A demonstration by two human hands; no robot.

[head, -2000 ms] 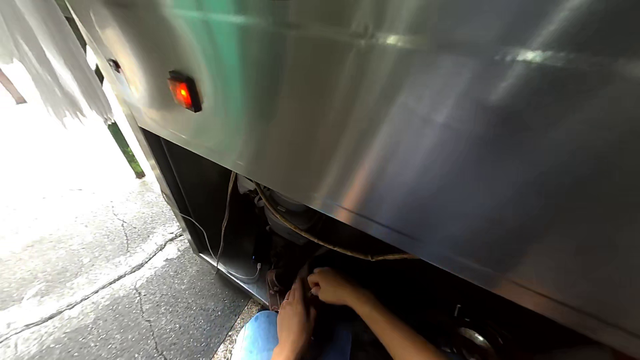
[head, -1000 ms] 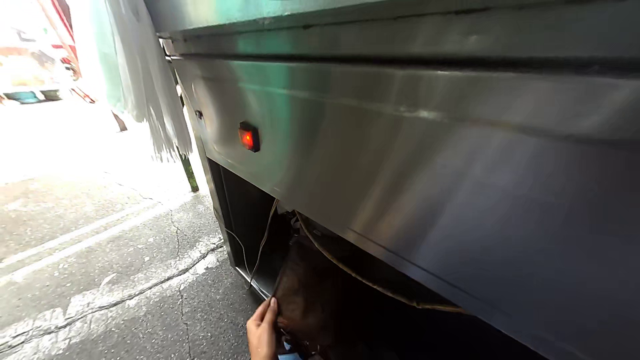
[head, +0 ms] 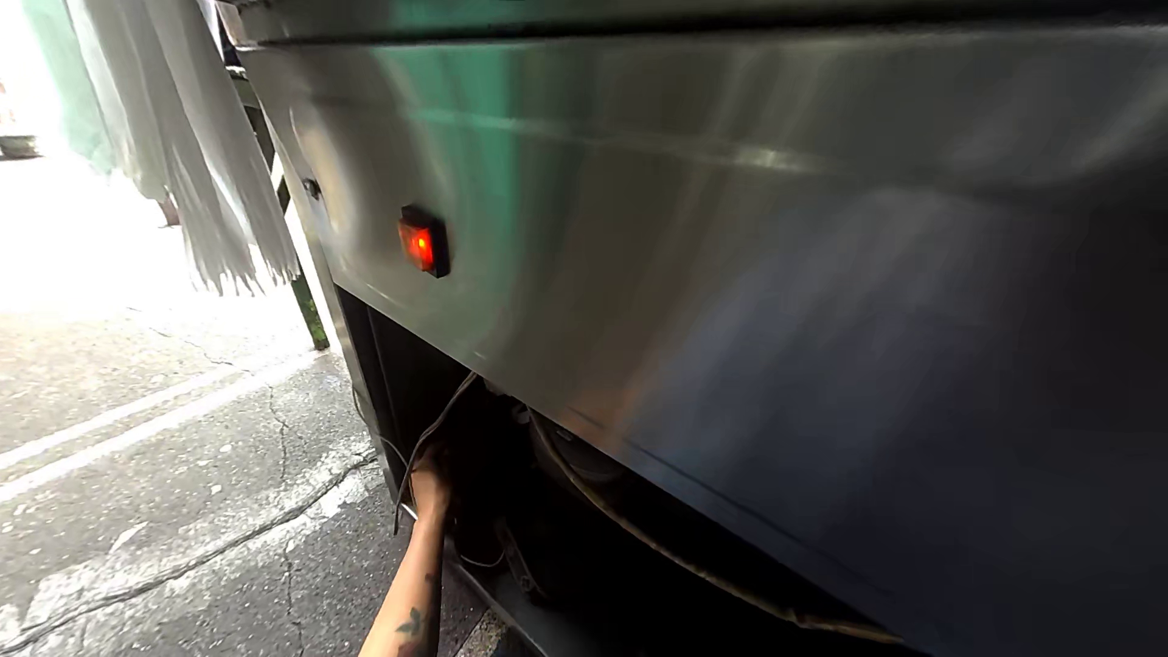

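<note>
My left hand [head: 432, 479] reaches into the dark opening under the stainless steel panel [head: 584, 301], beside a thin hanging cable [head: 436, 424]. Shadow hides its fingers, so a hold on anything cannot be made out. Further right, a longer cable or hose [head: 639, 534] sags along the opening, in front of a dim rounded part [head: 584, 452]. A loop of thin wire [head: 482, 563] lies low in the opening, right of my wrist. My right hand is out of view.
A lit red-orange lamp [head: 422, 242] sticks out from the panel. Strips of pale plastic or cloth [head: 205, 164] hang at the upper left, near a mossy post [head: 308, 310]. Cracked asphalt [head: 182, 538] lies at the left. A metal lower edge [head: 497, 607] borders the opening.
Two seconds ago both my hands were together in the opening; now only the left shows, deeper inside by the hanging cable. The brown sheet-like thing seen one second ago no longer shows.
</note>
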